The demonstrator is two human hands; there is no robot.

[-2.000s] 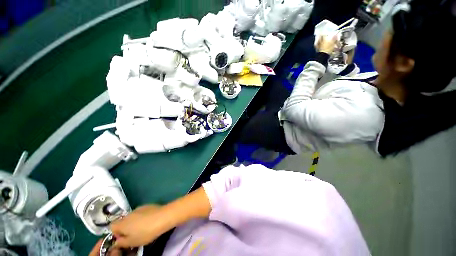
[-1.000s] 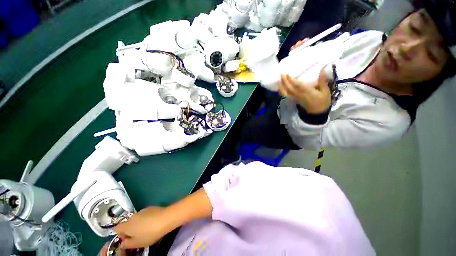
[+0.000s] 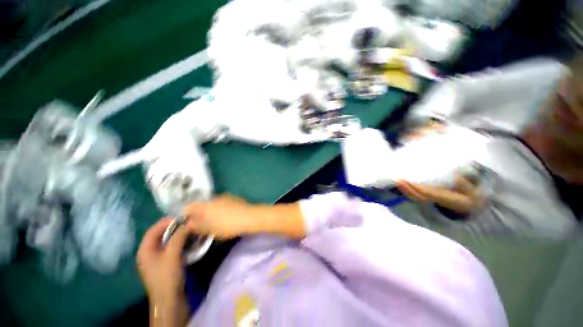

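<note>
The frame is motion-blurred. A white camera housing lies on the green bench, its round opening facing me and its white antenna pointing left. Just below the opening my two hands hold a white camera head, only partly visible between the fingers. My left hand grips it from the left. My right hand reaches in from the right, its fingertips bent over the top of the camera head. Whatever the right fingertips pinch is hidden or too blurred to tell.
A large pile of white partly assembled cameras lies beyond, with a yellow packet at its right. More white cameras and a heap of thin white loops lie at left. A person at right holds a white housing.
The view has swung, so bench things sit further right and my left hand now shows fully. The neighbouring person's white housing is now lower, near the bench edge.
</note>
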